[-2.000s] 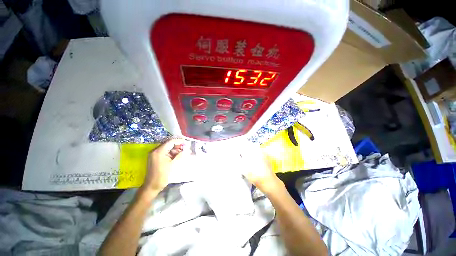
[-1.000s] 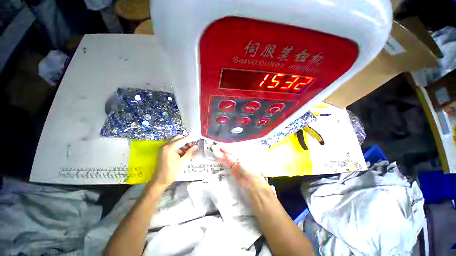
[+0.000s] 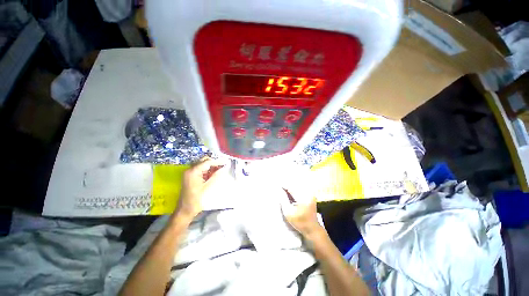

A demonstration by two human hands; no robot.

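Observation:
The white button machine head [image 3: 168,63] fills the top centre, its red panel [image 3: 342,43] showing 1532. A pale garment [image 3: 223,234] lies from below the head over the table's front edge into the lap. My left hand [image 3: 194,188] is left of the bright spot under the head, fingers curled; what they grip is hidden. My right hand [image 3: 301,213] lies on the right side of the garment, its fingertips washed out by glare. The dies and the garment's edge are mostly lost in the glare. Heaps of tiny shiny buttons lie left [image 3: 162,136] and right [image 3: 333,136] of the head.
Yellow-black pliers [image 3: 358,155] lie on the right of the white table [image 3: 93,144]. Yellow patches [image 3: 165,188] mark its front. A cardboard box [image 3: 400,75] stands at the back right. Loose cloth [image 3: 432,231] is piled at the right over a blue crate, and more cloth [image 3: 58,254] lies left.
My right hand has moved away from my left hand and the spot under the head, toward the right and down. My left hand stays near the head. The view has shifted; the display still reads 1532.

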